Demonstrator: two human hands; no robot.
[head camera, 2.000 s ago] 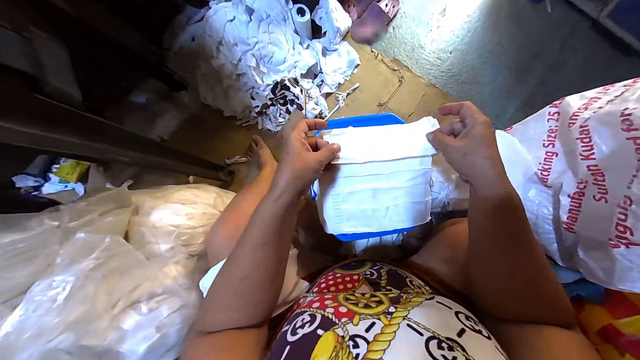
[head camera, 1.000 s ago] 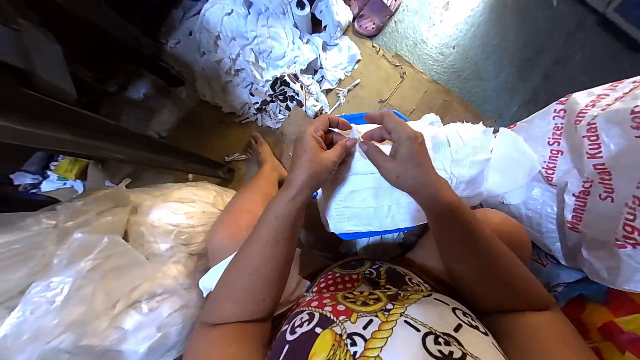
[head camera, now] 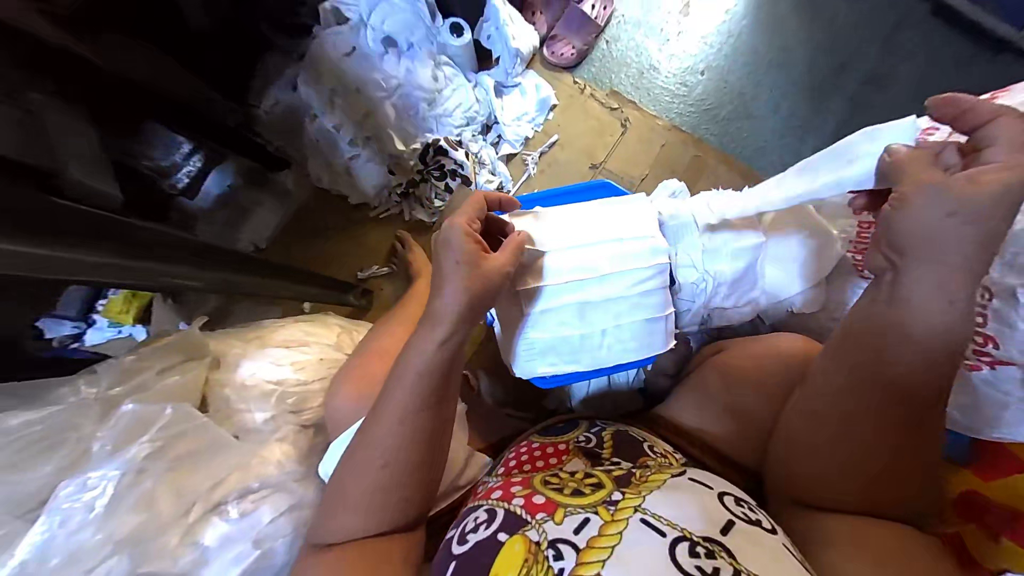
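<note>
A stack of overlapping white cloth strips lies across a blue plastic container, whose rim shows behind and below it. My left hand pinches the stack's upper left corner between thumb and fingers. Far to the right, my right hand is raised and grips the end of a white cloth strip. That strip slants down leftward to a bundle of white cloth just right of the stack. Part of the bundle lies behind the strip.
A heap of white cloth scraps with a white roll is at the upper left, near pink clogs. Clear plastic bags fill the lower left. A printed white sack stands at the right, and a dark metal bar crosses the left.
My right hand has moved far right from beside my left hand, where both were at the cloth a second ago. A strip now stretches up from the bundle to it.
</note>
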